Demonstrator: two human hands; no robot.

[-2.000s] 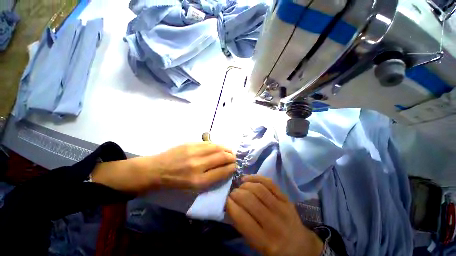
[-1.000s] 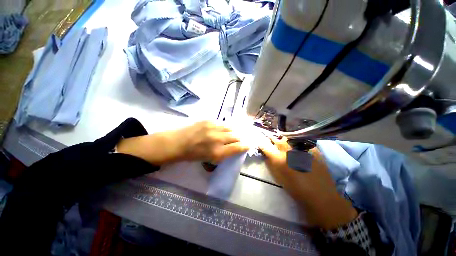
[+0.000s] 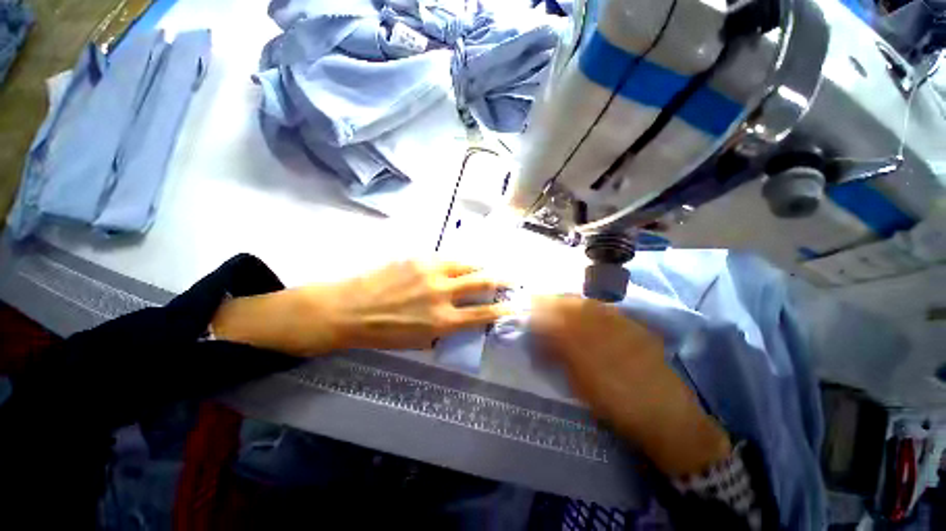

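Note:
A light blue cuff strip lies under my left hand, its free end pointing toward the table's front edge. My left hand presses it flat with spread fingers. My right hand is blurred, its fingertips close to my left fingertips at small gathers; what its fingers grip cannot be made out. The garment piece drapes to the right of my right hand. Both hands are in front of the presser foot and needle area of the sewing machine head, in strong glare.
A stack of blue cuffs lies at the left. A tied blue garment bundle with a white label is behind the needle area. A ruler strip runs along the front edge. Red-handled snips are at the lower right.
Since the first frame both hands moved toward the needle area with the cuff strip. Since the second, my right hand has drawn slightly back from the foot and blurred; my left fingers have spread.

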